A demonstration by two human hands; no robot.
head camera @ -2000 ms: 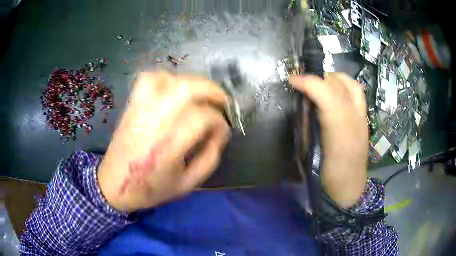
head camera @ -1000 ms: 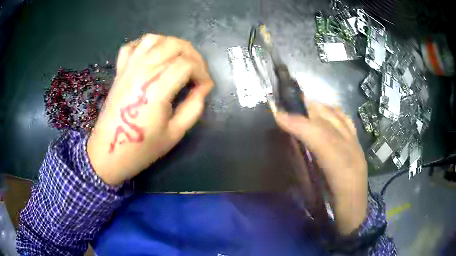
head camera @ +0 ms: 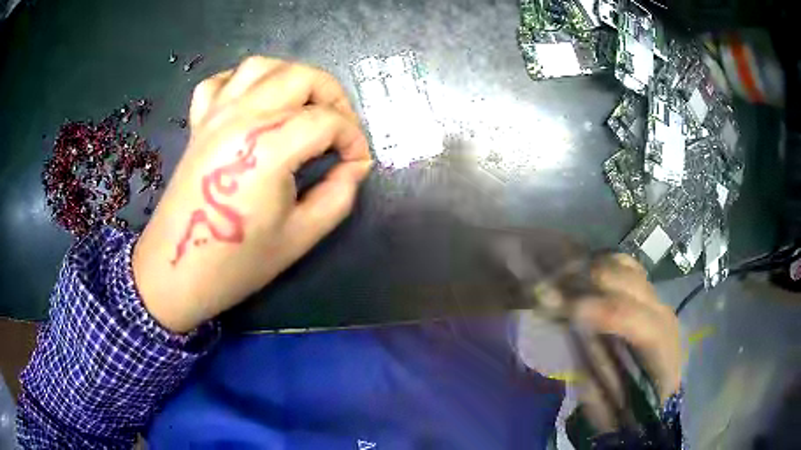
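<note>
My left hand (head camera: 255, 185), with a red mark on its back, is above the mat at centre left. Its thumb and index fingertip are pinched together at the lower left edge of a circuit board (head camera: 400, 110); whether something tiny is between them is hidden. The board lies on the mat, washed white by glare. My right hand (head camera: 637, 321) is blurred at the lower right, near the bench's front edge, closed around the soldering iron (head camera: 571, 308), which is also strongly blurred. The iron is well away from the board.
A red-black heap of wired components (head camera: 97, 171) lies at the left, with a few loose ones above my left hand. A stack of circuit boards (head camera: 667, 149) lies at the right. An orange-white object (head camera: 745, 68) stands at upper right. A black cable (head camera: 703, 294) runs at lower right.
My right hand and the iron have moved down and right, away from the board. My left hand has moved left and down since the first frame, and now pinches beside the board.
</note>
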